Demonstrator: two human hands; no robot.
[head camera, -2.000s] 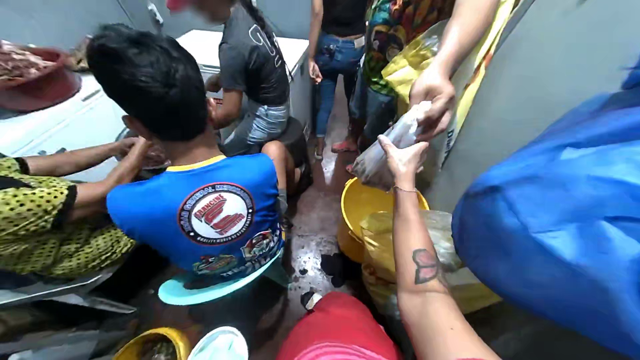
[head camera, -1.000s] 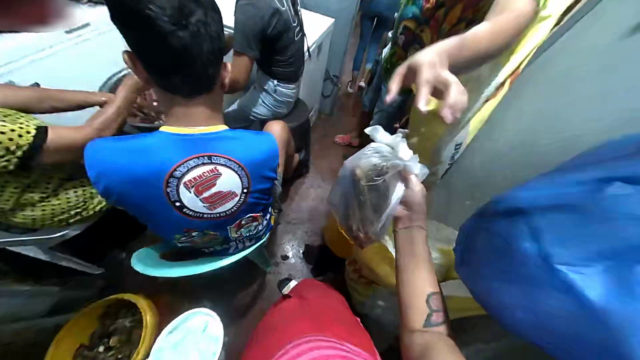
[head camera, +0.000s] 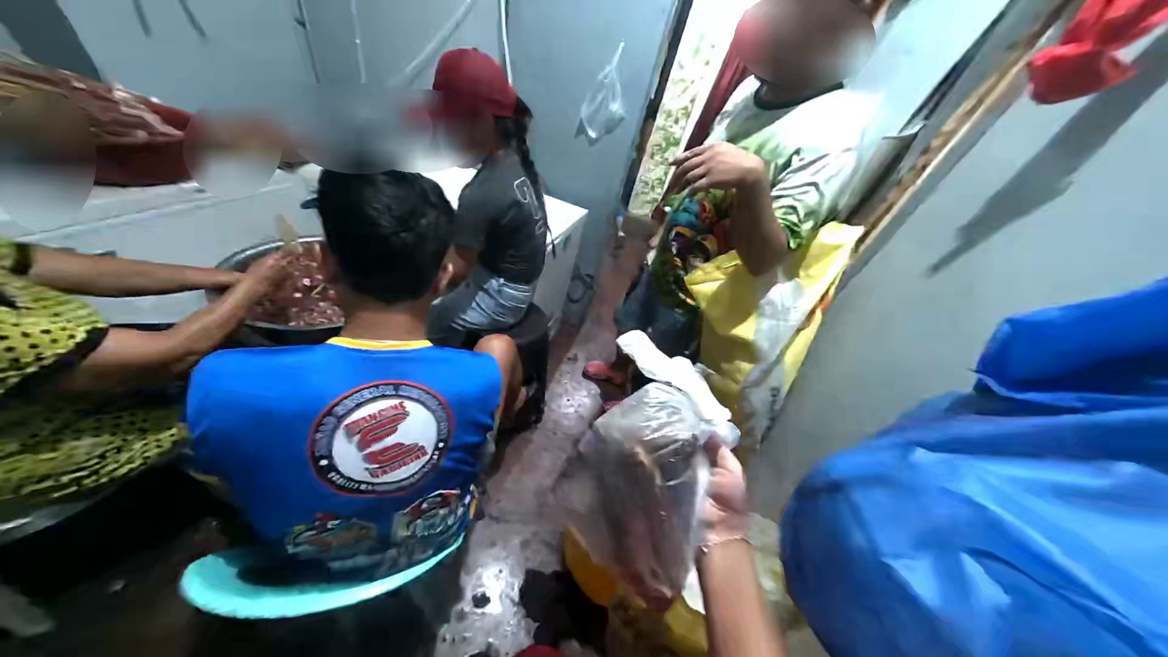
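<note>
My right hand (head camera: 725, 497) is closed on the gathered neck of a clear plastic bag (head camera: 652, 484), which hangs upright with dark and reddish contents that blur. White plastic sticks out at the bag's top. Beneath it, partly hidden, is a yellow bucket (head camera: 589, 566). My left hand does not show. Beyond the bag stands a person with a raised hand (head camera: 721, 169), apart from the bag, beside a large yellow sack (head camera: 730, 310). At left, a person's hands are in a metal basin (head camera: 265, 333) of chopped, reddish pieces.
A person in a blue shirt (head camera: 265, 438) sits close in front on a turquoise plastic chair (head camera: 319, 593). A person in a red cap sits farther back. A big blue tarpaulin (head camera: 985, 511) bulges at right. The wet floor (head camera: 570, 401) runs between them towards a doorway.
Two seconds ago the standing person's hand and my right hand were both on the bag. That person has let go and drawn the hand back; the bag now hangs from my right hand. The view has tilted up.
</note>
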